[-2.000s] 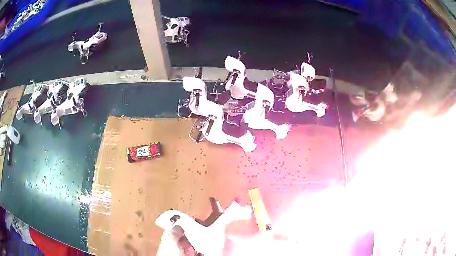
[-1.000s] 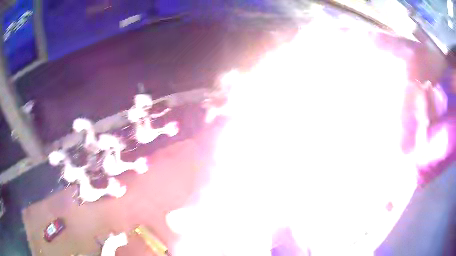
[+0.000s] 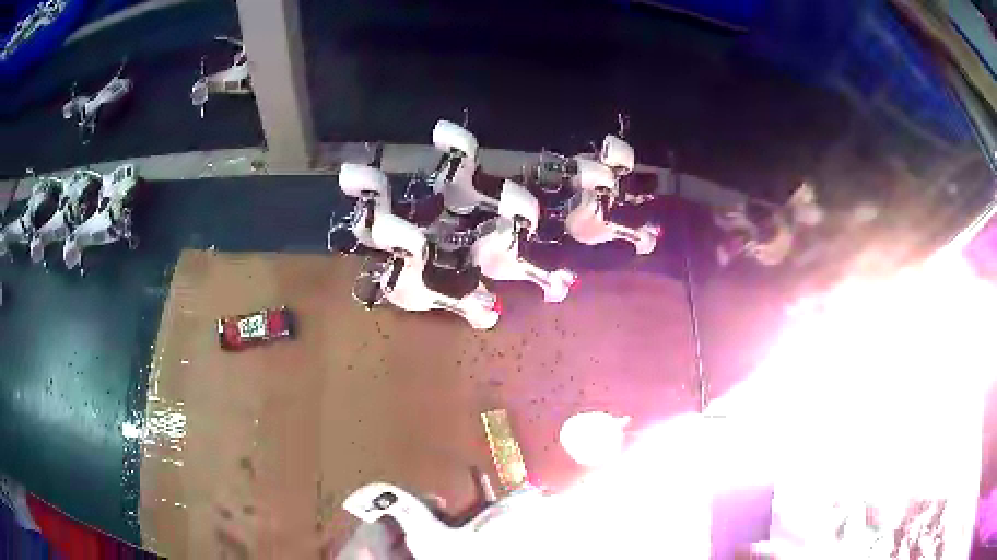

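A white scooter body (image 3: pixel 454 538) lies across the bottom centre, its right part lost in glare. A pale, blurred shape at its lower left looks like my left hand (image 3: pixel 374 543), gripping the body at the bottom edge. I cannot make out my right hand; the glare may hide it. A smooth white teardrop-shaped piece (image 3: pixel 593 438) shows at the glare's edge. A narrow yellowish packet (image 3: pixel 504 450) lies left of it. Several white toy scooters (image 3: pixel 407 263) with dark seats stand grouped beyond, at the back of the brown cardboard (image 3: pixel 306 405).
A small red-and-black item (image 3: pixel 255 327) lies on the cardboard's left. More scooters (image 3: pixel 101 219) stand on the green surface at far left. Others lie on the dark conveyor (image 3: pixel 102 101) behind a pale post (image 3: pixel 277 88). Strong white-pink glare covers the lower right, over a bright crate.
The view swung right to the glare, then back to the bench. The white body is at the bottom centre again. The teardrop piece now shows beside the packet, unlike two seconds ago.
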